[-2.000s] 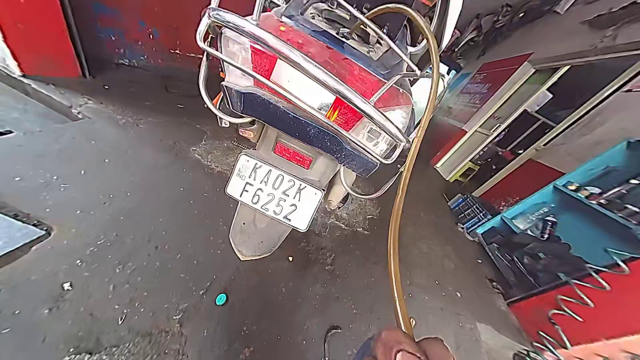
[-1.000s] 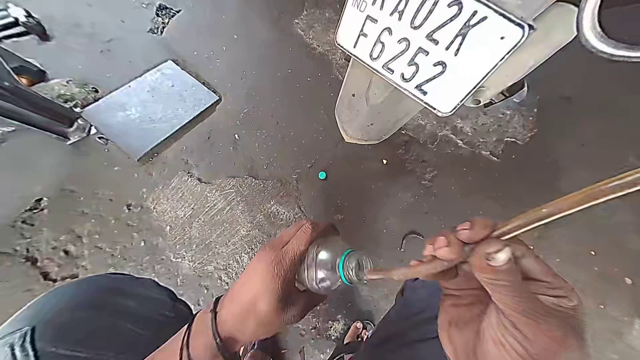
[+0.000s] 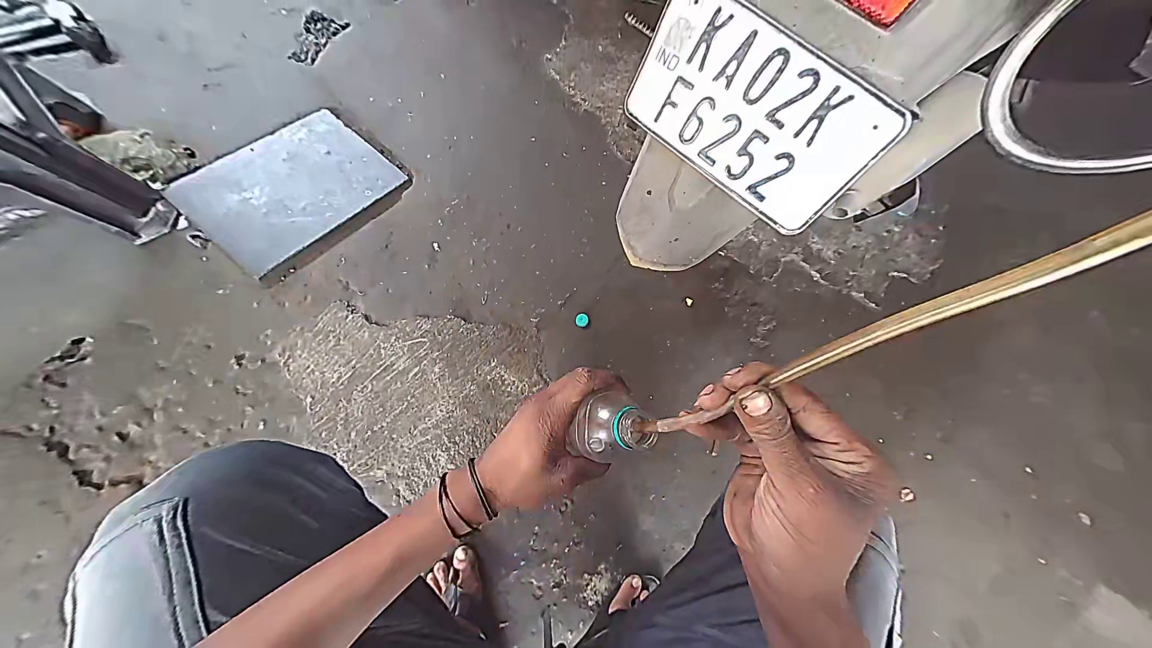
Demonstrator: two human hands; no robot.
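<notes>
My left hand (image 3: 549, 441) is wrapped around a clear plastic bottle (image 3: 597, 430) with a green ring on its neck. The bottle's mouth points right, toward my right hand (image 3: 792, 450). Between thumb and fingers, that hand pinches a yellowish, see-through hose (image 3: 909, 328) near its end. The hose tip is at the bottle's mouth and seems to be just inside it. From my right hand the hose runs up and out at the right edge. A small green cap (image 3: 581, 320) lies on the floor beyond the bottle.
Ahead is a two-wheeler's rear, with its number plate (image 3: 765, 112), mudguard (image 3: 670, 211) and a chrome guard bar (image 3: 1003, 117). A flat metal plate (image 3: 288, 193) lies on the floor at upper left, by a dark metal stand (image 3: 81, 157). My knees and feet are below.
The view has tilted down from the two-wheeler since two seconds ago. The bottle and my left hand, unseen then, are now in view. Over the last second both hands have kept nearly the same hold.
</notes>
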